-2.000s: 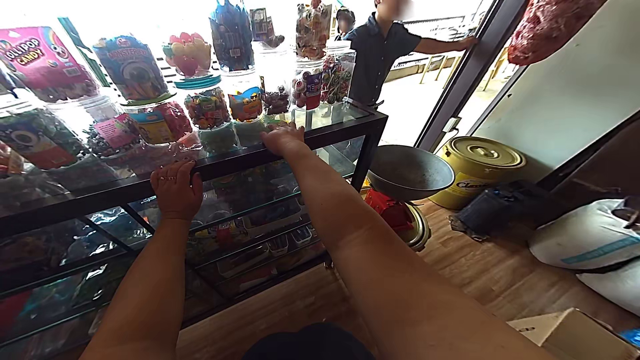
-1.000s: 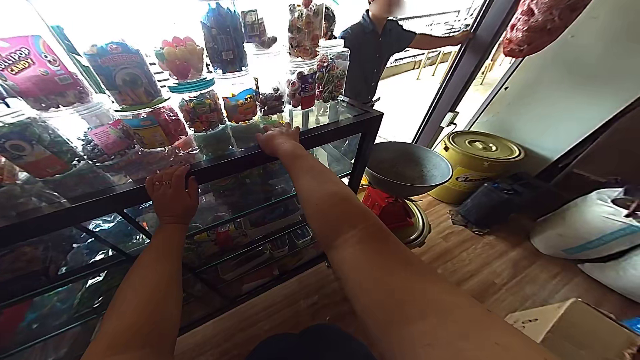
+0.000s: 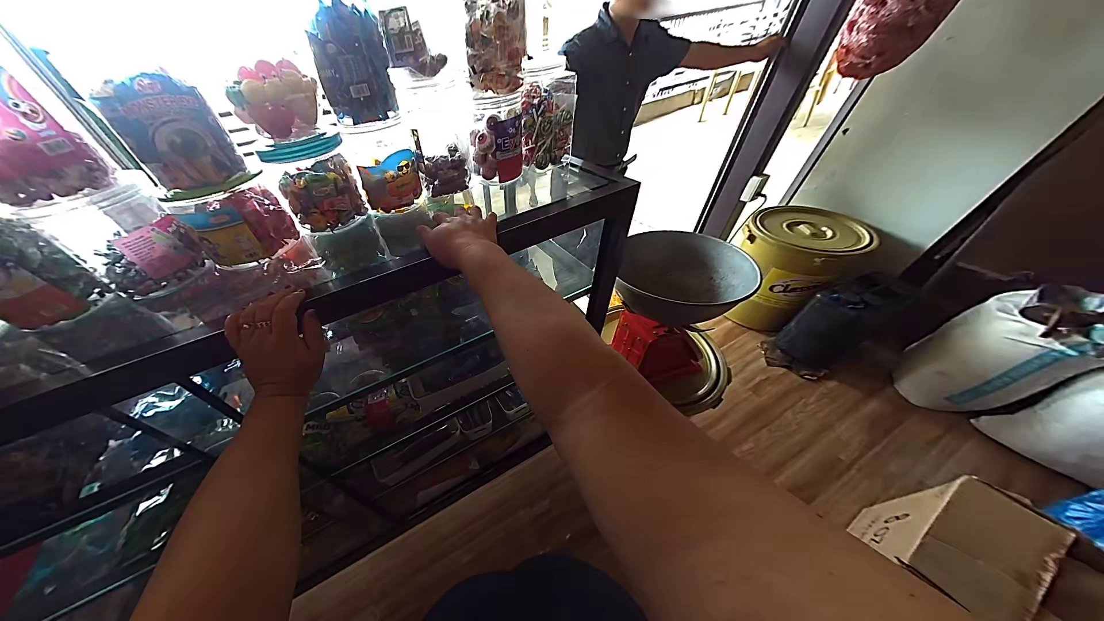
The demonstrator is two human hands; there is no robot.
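My left hand (image 3: 278, 341), with a ring on one finger, rests on the black metal top rail (image 3: 379, 280) of a glass display case. My right hand (image 3: 461, 237) lies farther along the same rail, its fingers reaching onto the glass top. Neither hand holds an item. Just beyond my right hand stand clear jars and packs of sweets, among them a jar of eyeball candies (image 3: 497, 142). A lidded jar of wrapped candies (image 3: 323, 194) is between and behind the hands. Packets lie on the shelves below.
A person (image 3: 612, 82) stands beyond the case, one arm on the door frame (image 3: 759, 112). Right of the case are a red scale (image 3: 655, 345) with a grey metal pan (image 3: 688, 272), a yellow lidded drum (image 3: 802, 259), white sacks (image 3: 992, 349) and a cardboard box (image 3: 983, 539).
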